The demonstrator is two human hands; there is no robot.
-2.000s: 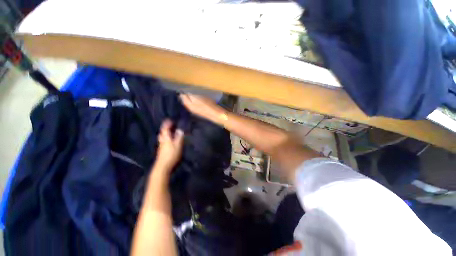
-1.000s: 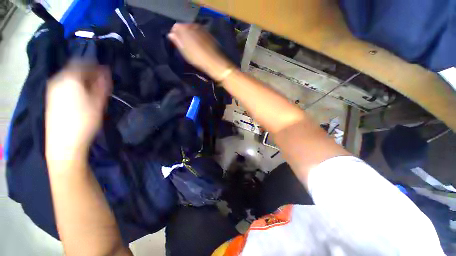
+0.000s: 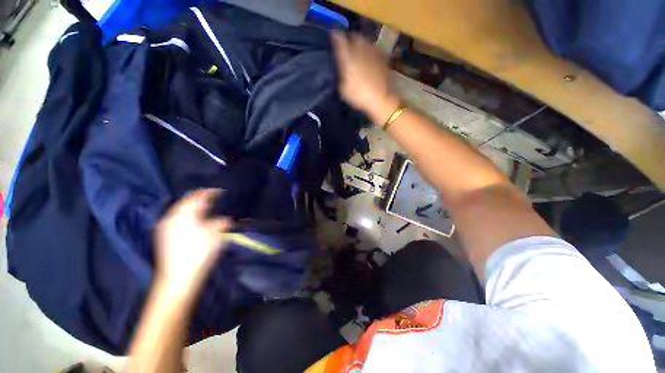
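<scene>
Dark navy garment pieces [image 3: 120, 164] lie heaped in and over a blue crate [image 3: 290, 154]. Some have thin white stripes, and one near my left hand has a yellow stripe [image 3: 251, 242]. My left hand [image 3: 191, 233] is blurred over the lower middle of the heap, its fingers beside the yellow-striped piece; whether it grips cloth is unclear. My right hand [image 3: 361, 69], with a yellow band at the wrist, is blurred at the heap's upper right edge, by the table; its fingertips are unclear and I cannot tell if they hold cloth.
The table's wood-coloured edge [image 3: 503, 62] crosses the upper right, with navy cloth [image 3: 605, 44] hanging over it. Below are a grey-white treadle plate [image 3: 423, 197], a pale frame and dark scraps on the floor. My dark-clothed knees are at the bottom middle.
My left hand has moved right and down, towards the yellow-striped piece that now shows. My right hand has moved right. A dark flap now lies raised or folded near the heap's upper middle.
</scene>
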